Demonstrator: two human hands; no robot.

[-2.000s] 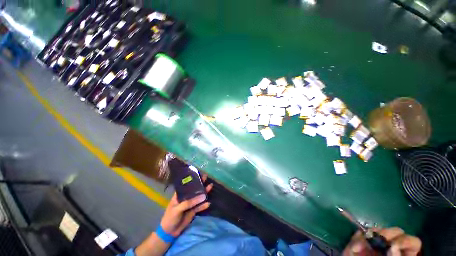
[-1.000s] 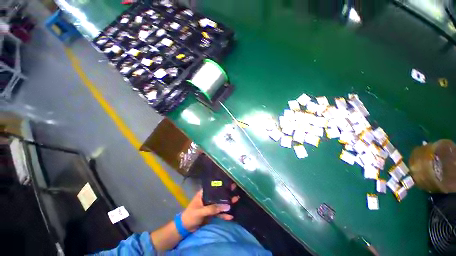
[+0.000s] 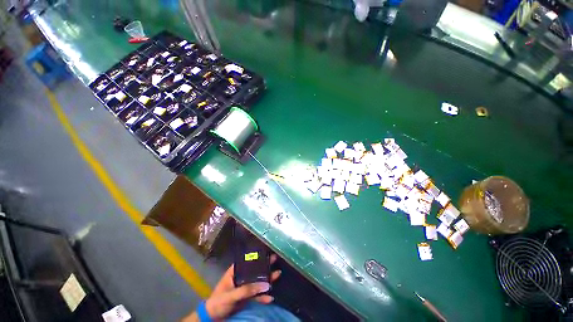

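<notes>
My left hand (image 3: 234, 293), with a blue band on its wrist, holds a black palm-sized device (image 3: 252, 259) with a small yellow-green mark, below the bench's front edge. The soldering iron's thin tip (image 3: 428, 304) shows at the bottom edge of the view; its handle is cut off, and my right hand is out of the picture. Solder wire (image 3: 303, 212) runs from the green-rimmed spool (image 3: 235, 129) across the green mat to a small silvery clump (image 3: 376, 270). White-silver battery cells (image 3: 382, 170) lie in a loose pile behind it.
A black compartment tray (image 3: 256, 84) full of small parts stands at the back left. A round yellow-brown tub (image 3: 510, 204) and a fume fan (image 3: 529, 273) stand at the right. An open brown cardboard box (image 3: 179, 213) is below the bench edge. Two small pieces lie at the back right.
The view has shifted. My right hand, seen around the iron two seconds ago, has left the picture. My left hand still holds the black device.
</notes>
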